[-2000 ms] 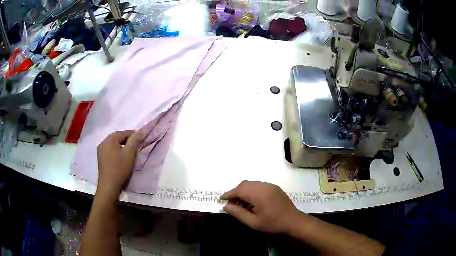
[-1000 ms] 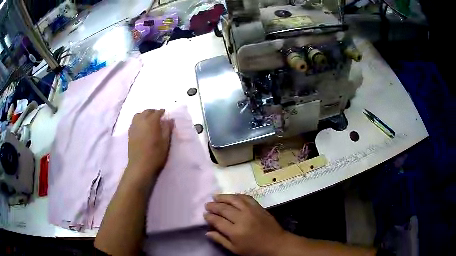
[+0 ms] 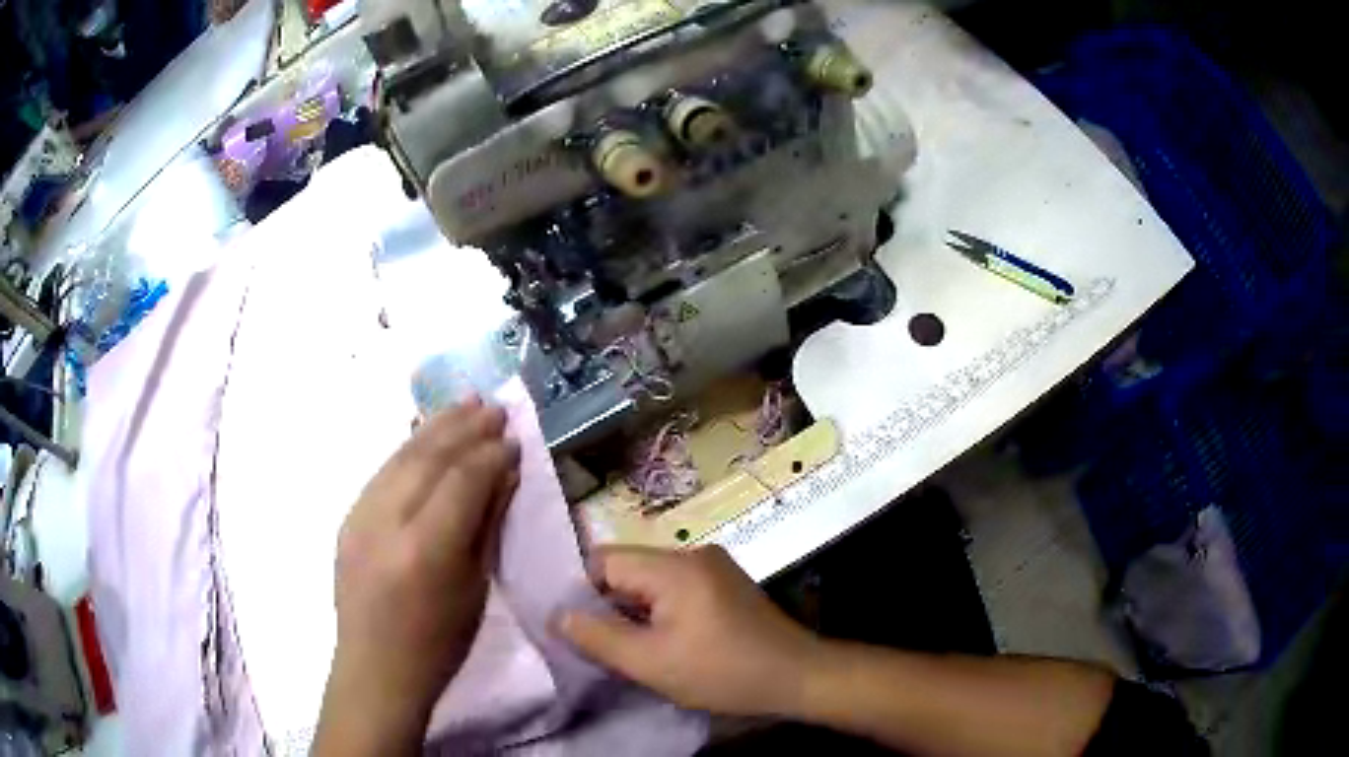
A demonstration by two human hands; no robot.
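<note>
A pale pink fabric piece [image 3: 550, 569] runs from the overlock machine's metal plate down over the table's front edge. My left hand [image 3: 429, 540] lies on its upper part, fingertips close together near the plate. My right hand [image 3: 673, 621] holds the fabric's right edge between thumb and fingers, near the table's front edge. The overlock machine [image 3: 636, 192] stands just beyond, with three cream knobs. The fabric's far end near the needle is washed out by glare, so I cannot tell whether it is under the foot.
Other pink panels [image 3: 141, 473] lie at the left. Thread snips [image 3: 1012, 266] lie on the table's right end. Pink trimmings [image 3: 666, 462] sit by the cream plate [image 3: 755, 485]. Blue mesh baskets [image 3: 1198, 192] stand on the floor at right, with pale cloth [image 3: 1195, 599].
My view has turned right and closer to the overlock machine. The fabric piece has moved up against its metal plate. My right hand has gone from lying flat to pinching the fabric's edge.
</note>
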